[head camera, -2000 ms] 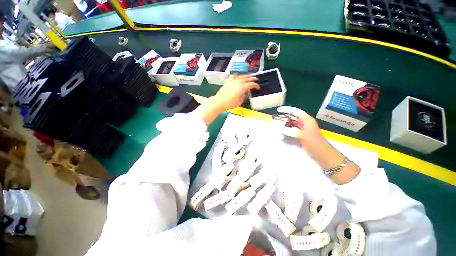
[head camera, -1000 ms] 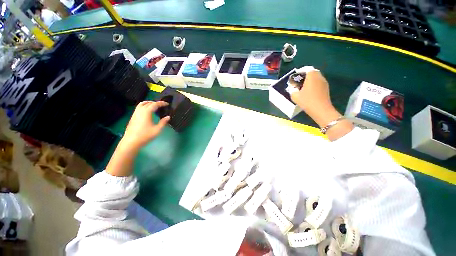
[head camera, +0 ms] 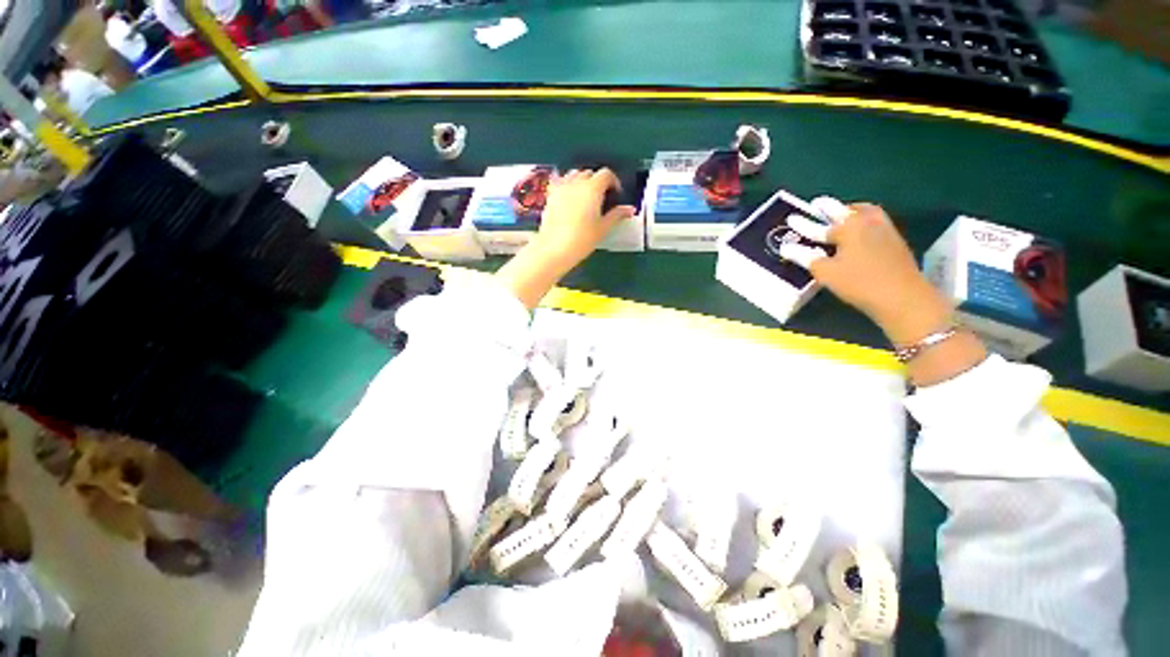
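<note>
My left hand (head camera: 572, 221) reaches over a white box base (head camera: 629, 231); its fingertips are at the dark inside, and I cannot tell whether they grip anything. My right hand (head camera: 875, 267) is at the right side of another white box base (head camera: 767, 280). That box is tilted, with a round dark watch face (head camera: 784, 241) in its black insert. Something white at my right fingertips covers part of the box; strap or finger covers, I cannot tell. A loose black insert (head camera: 382, 303) lies on the bench, partly behind my left sleeve. Cream watch straps (head camera: 685, 562) lie on the white sheet (head camera: 719, 385).
Stacks of black inserts (head camera: 193, 282) stand at left. White boxes with picture lids (head camera: 694, 199) line the conveyor; another lid (head camera: 996, 280) and a packed box (head camera: 1129, 326) are at right. Pale watches (head camera: 448, 140) stand beyond. A black blister tray (head camera: 930, 49) lies on the far shelf.
My left hand has left the black insert on the bench and moved right to the box base. My right hand has moved slightly right, uncovering the watch face in the box.
</note>
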